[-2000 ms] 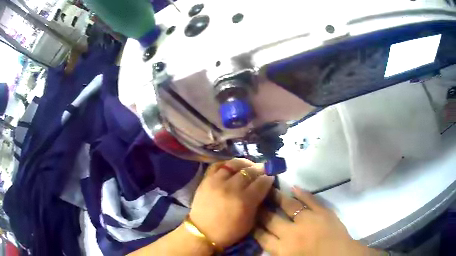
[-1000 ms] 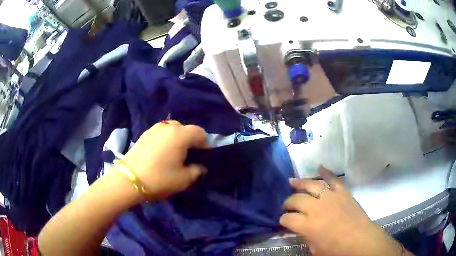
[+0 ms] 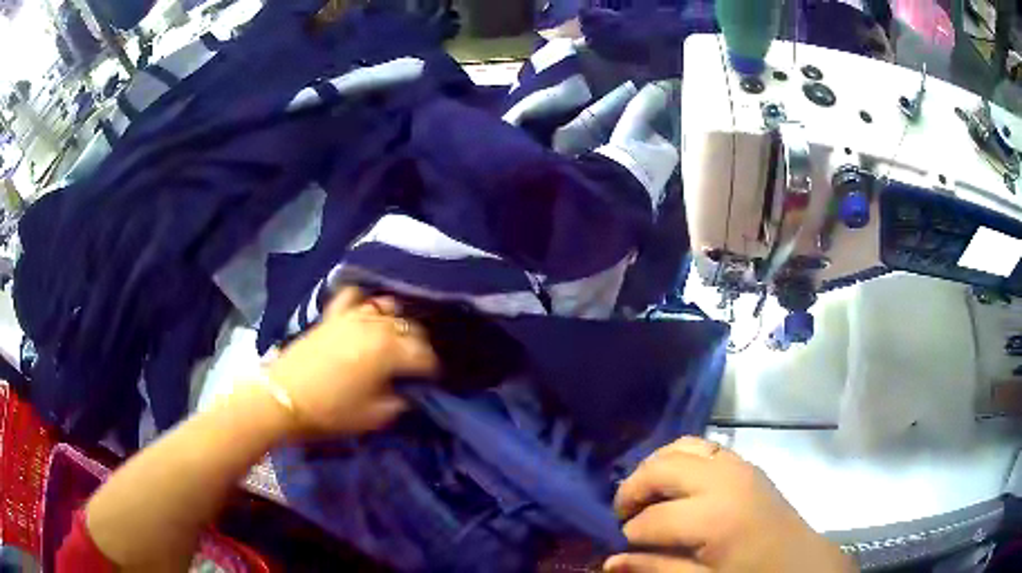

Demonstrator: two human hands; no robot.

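Observation:
A navy garment piece (image 3: 560, 448) lies in front of me, left of the needle area, partly blurred. My left hand (image 3: 353, 364), with a ring and bracelet, is closed on its upper left part; the fingertips are hidden in the cloth. My right hand (image 3: 700, 509) pinches its lower right edge between thumb and fingers. The white sewing machine (image 3: 728, 146) stands at the right. Its presser foot and needle (image 3: 734, 297) are beyond the cloth's upper right corner. The blue tension dial (image 3: 854, 204) and lower blue knob (image 3: 798, 326) show on the head.
A navy and grey garment pile (image 3: 202, 213) is heaped at the left. A green thread cone (image 3: 745, 28) stands above the head. A white flap (image 3: 908, 364) lies under the machine arm. Red baskets (image 3: 67, 504) sit at the lower left. Marked tape (image 3: 930, 537) follows the table edge.
The view has swung left, so the machine now sits further right. My hands have moved from beside the needle down onto the cloth, and the navy piece is spread between them.

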